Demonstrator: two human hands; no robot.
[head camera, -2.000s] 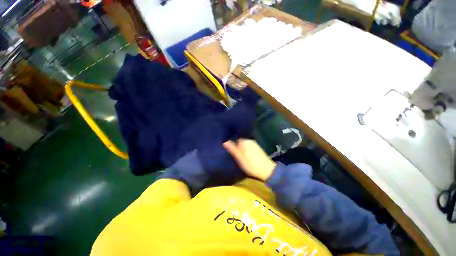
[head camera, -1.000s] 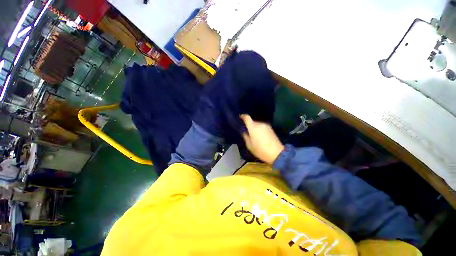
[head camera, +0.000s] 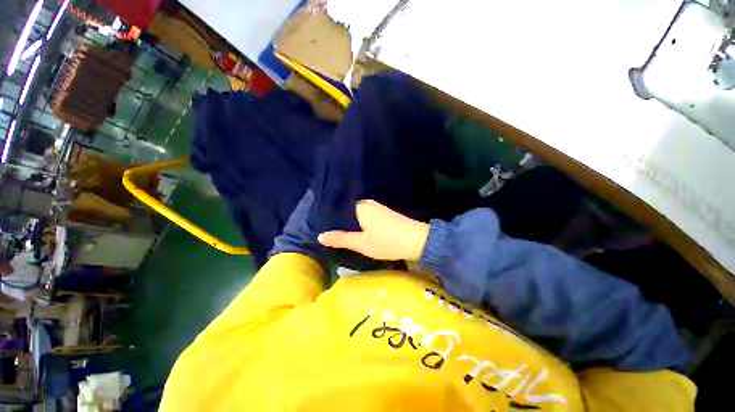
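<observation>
A navy garment (head camera: 387, 153) is bunched in front of me, beside the table edge. My right hand (head camera: 375, 233) lies against its near side, with thumb and forefinger spread apart; no firm grip shows. My left hand is hidden by the navy cloth; only its blue-grey sleeve shows, running into the cloth. More navy garments (head camera: 250, 153) are heaped to the left, over the yellow-handled trolley.
The white machine table (head camera: 524, 72) with its wooden edge runs along the right, with part of the machine's plate (head camera: 685, 64) at upper right. The bent yellow trolley handle (head camera: 173, 216) stands at left over the green floor. Dark cloth (head camera: 528, 205) lies below the table edge.
The bunched garment has come off the trolley heap toward me and now spreads wider beside the table. My right hand has shifted left and its fingers have spread. The view has turned.
</observation>
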